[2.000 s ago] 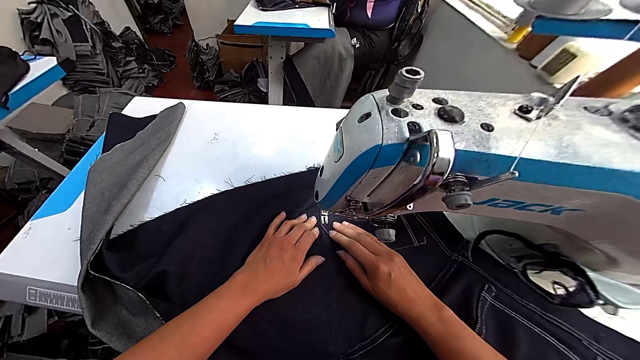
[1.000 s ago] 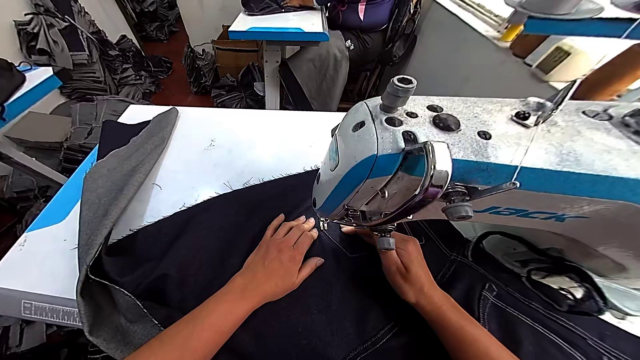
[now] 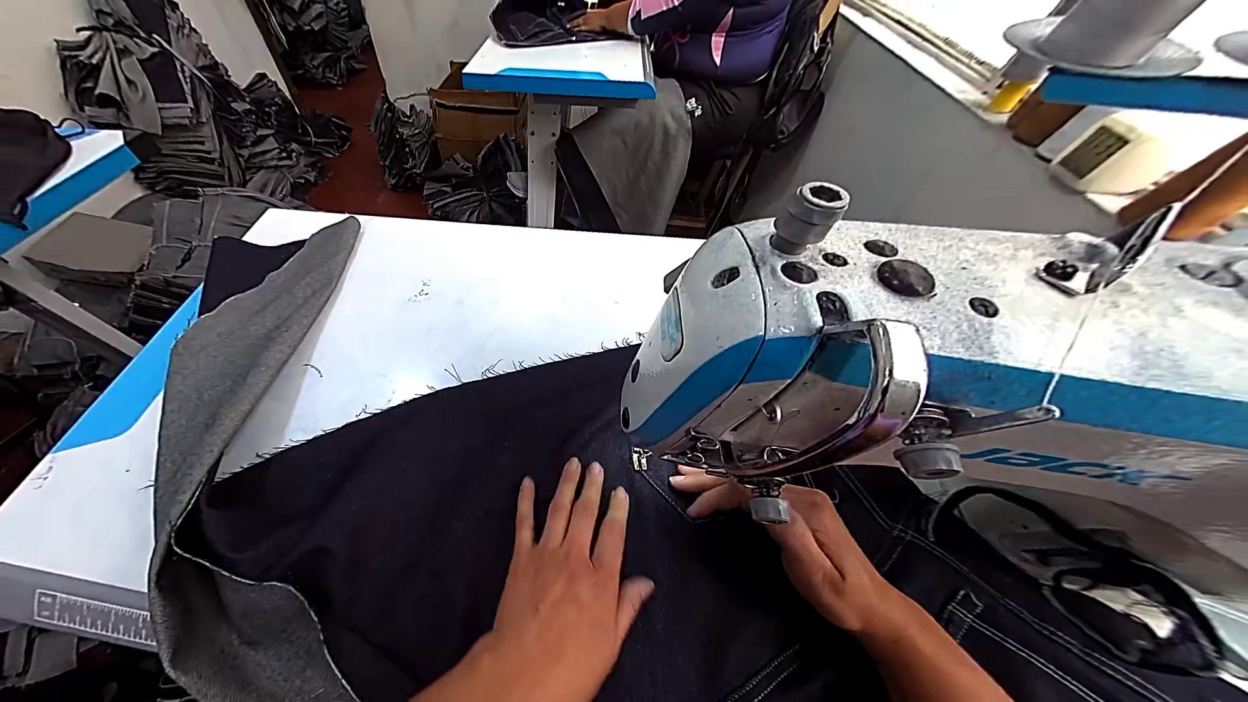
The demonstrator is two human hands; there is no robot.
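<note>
Dark denim fabric (image 3: pixel 439 507) with light topstitching lies over the white sewing table, its frayed edge along the back and a grey underside folded over at the left. My left hand (image 3: pixel 565 565) rests flat on the denim, fingers spread, just left of the presser foot (image 3: pixel 640 458). Under the head of a Jack sewing machine (image 3: pixel 780 361), my right hand (image 3: pixel 799 536) reaches in from the right, its fingertips on the denim beside a stitched line; the machine's lower knob partly covers it. Whether those fingers pinch the cloth cannot be told.
The white table (image 3: pixel 468 283) has a blue edge and a printed ruler at the front left. A black cord or strap (image 3: pixel 1072 565) lies under the machine arm. Behind, a person (image 3: pixel 712 49) sits at another table (image 3: pixel 556 83). Stacks of grey cloth (image 3: pixel 205 127) fill the far left.
My right hand has moved from lying flat right of the presser foot to reaching under the machine head. My left hand has slid slightly toward me, away from the foot.
</note>
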